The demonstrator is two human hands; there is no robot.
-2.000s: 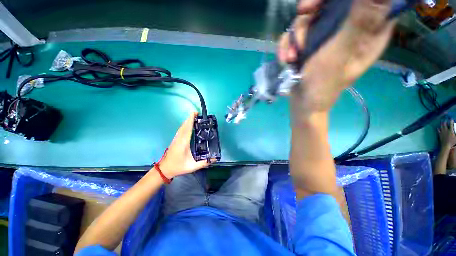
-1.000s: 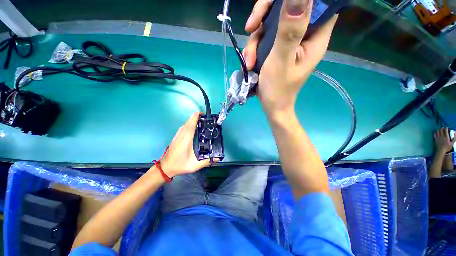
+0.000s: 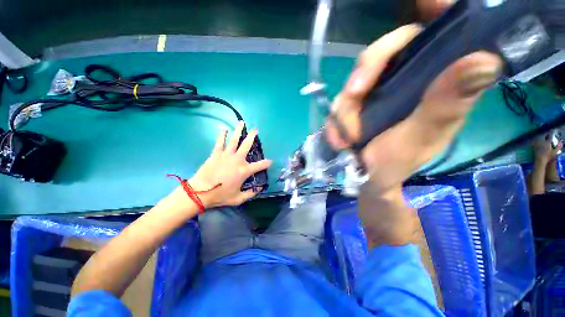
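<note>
The black housing [image 3: 258, 162] lies at the green bench's front edge, its cord [image 3: 217, 99] running up and left to a looped bundle with a yellow tie [image 3: 137, 91]. My left hand [image 3: 228, 167] lies over the housing with fingers spread, covering its left part; its grip is partly hidden. My right hand [image 3: 396, 117] is blurred and wraps the dark handle of the electric screwdriver [image 3: 433, 68]. The blurred metal nose [image 3: 310, 164] points down-left, to the right of the housing and apart from it.
Another open black unit with wires [image 3: 32, 155] sits at the bench's left. Blue crates [image 3: 23, 260] stand below the bench on both sides; the left one holds black blocks. A thick black cable [image 3: 495, 151] crosses at right. Another person's hand [image 3: 545, 151] shows at far right.
My left hand has shifted from gripping the housing's side to lying over it. The screwdriver nose has left the housing's top end and moved right and down with my right hand.
</note>
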